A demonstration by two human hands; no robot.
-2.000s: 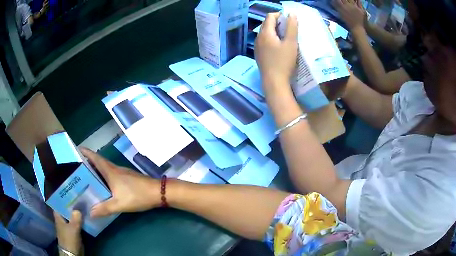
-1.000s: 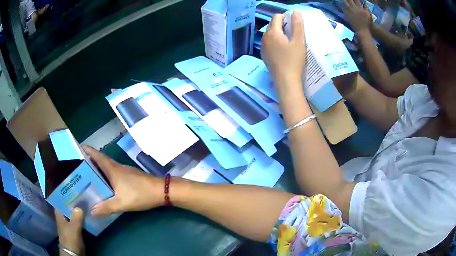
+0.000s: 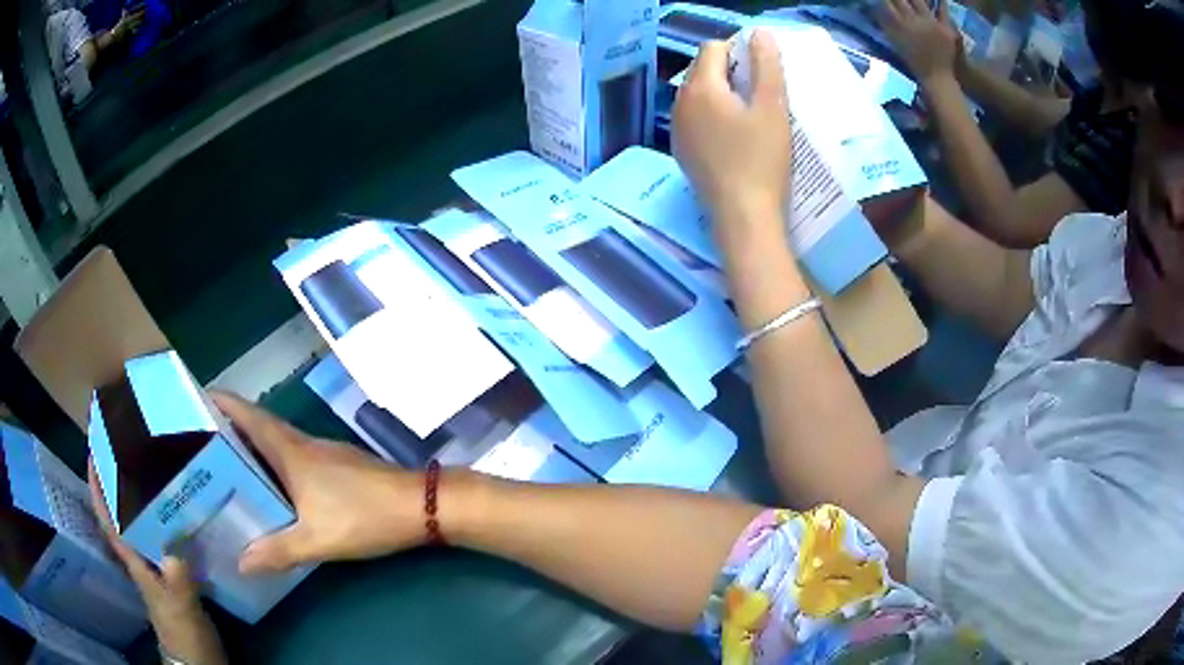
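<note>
An erected light blue and white humidifier carton (image 3: pixel 214 507) stands tilted at the lower left, its dark opening facing up. Its brown top lid flap (image 3: pixel 98 325) stands up at the back and its side flaps stick out. My right hand (image 3: pixel 305 487), with a red bead bracelet, grips its right side. My left hand (image 3: pixel 162 591), partly cut off by the bottom edge, is on its near left side, with some fingers along the left face. The carton's bottom is hidden.
Overlapping flat carton blanks (image 3: pixel 630 279) lie on the green table (image 3: pixel 429 604). More open cartons (image 3: pixel 65 559) stand at the left edge. An upright carton (image 3: pixel 591 98) is at the back. A person in white on the right holds another carton (image 3: pixel 831 156). Another person's hands show behind.
My left hand has shifted up along the carton's left side, so its fingers now show there. My right hand and the carton have barely moved. The neighbour's carton has shifted slightly right.
</note>
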